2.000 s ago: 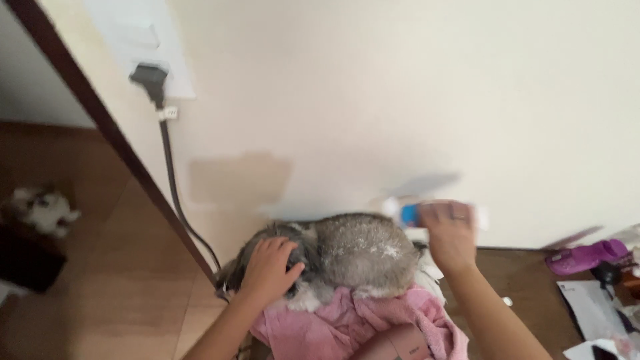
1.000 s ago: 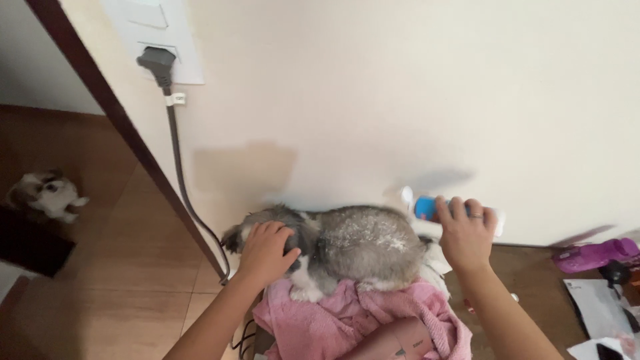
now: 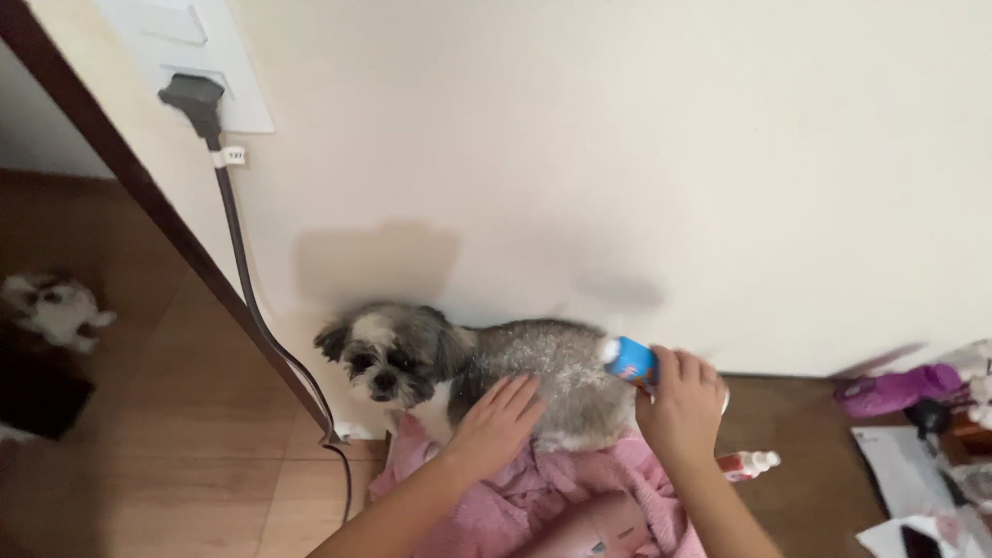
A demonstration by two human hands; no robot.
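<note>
A small grey and white dog (image 3: 558,349) stands or crouches on a pink towel (image 3: 496,504) against the wall, white powder scattered over its back. My left hand (image 3: 500,422) rests with fingers apart on the dog's side, behind the shoulder. Above the dog's rump, my right hand (image 3: 686,403) grips a blue and white powder bottle (image 3: 634,361), tilted with its white top toward the dog's back. A pink hair dryer (image 3: 585,531) lies on the towel between my forearms.
A black plug (image 3: 194,97) sits in the wall outlet, its cable hanging left of the dog. Another dog (image 3: 58,310) is on the floor at far left. Right of the towel are a small red and white bottle (image 3: 748,465), a purple bottle (image 3: 899,390) and papers (image 3: 903,473).
My left hand has moved from the dog's head to its side, uncovering the face. My right hand has brought the bottle left, over the dog's back. More powder shows toward the shoulders.
</note>
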